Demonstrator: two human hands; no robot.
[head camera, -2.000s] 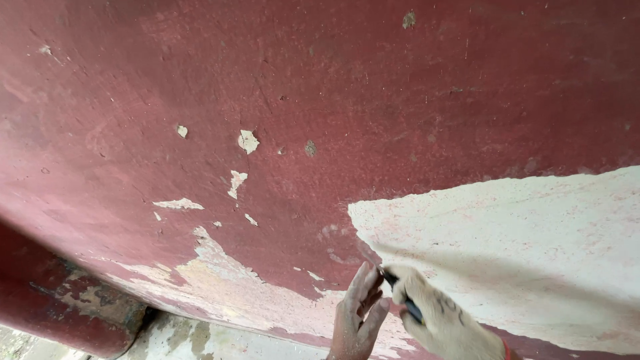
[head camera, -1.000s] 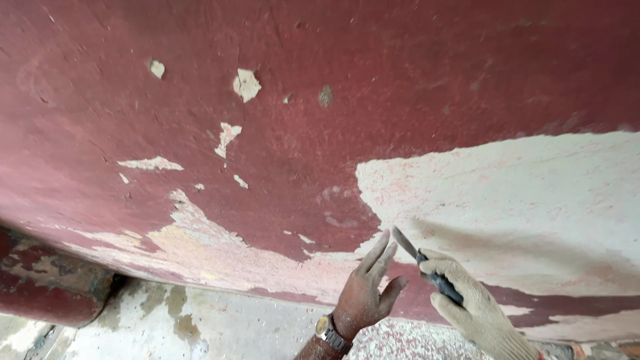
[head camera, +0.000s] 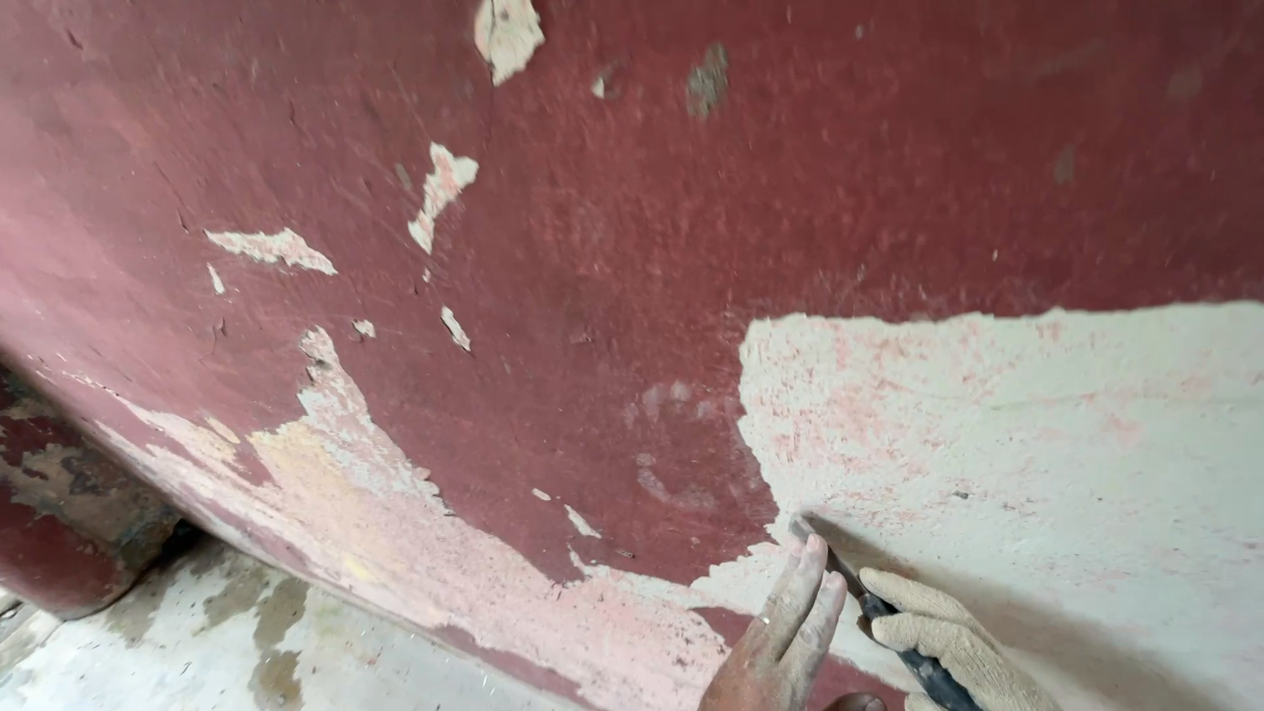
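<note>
My right hand (head camera: 953, 632), in a pale knitted work glove, is closed around the dark handle of a narrow-bladed scraping tool (head camera: 879, 612). The tool's tip lies against the wall at the edge between dark red paint (head camera: 632, 267) and a large bared whitish patch (head camera: 1027, 425). My left hand (head camera: 790, 627) is bare and dusty, with its fingers extended beside the blade and the fingertips close to the tip. Part of its thumb shows at the bottom edge. Whether the fingertips press on the blade or the wall I cannot tell.
Smaller chipped spots (head camera: 272, 249) dot the paint at the left. A peeled pinkish and yellowish band (head camera: 553, 622) runs along the lower wall. At the lower left, a rounded red base with flaking paint (head camera: 69, 543) stands by a stained pale floor (head camera: 326, 642).
The view has moved closer to the wall. Both hands remain together at the paint edge, with the tool still in the gloved right hand. The watch on my left wrist is now out of view.
</note>
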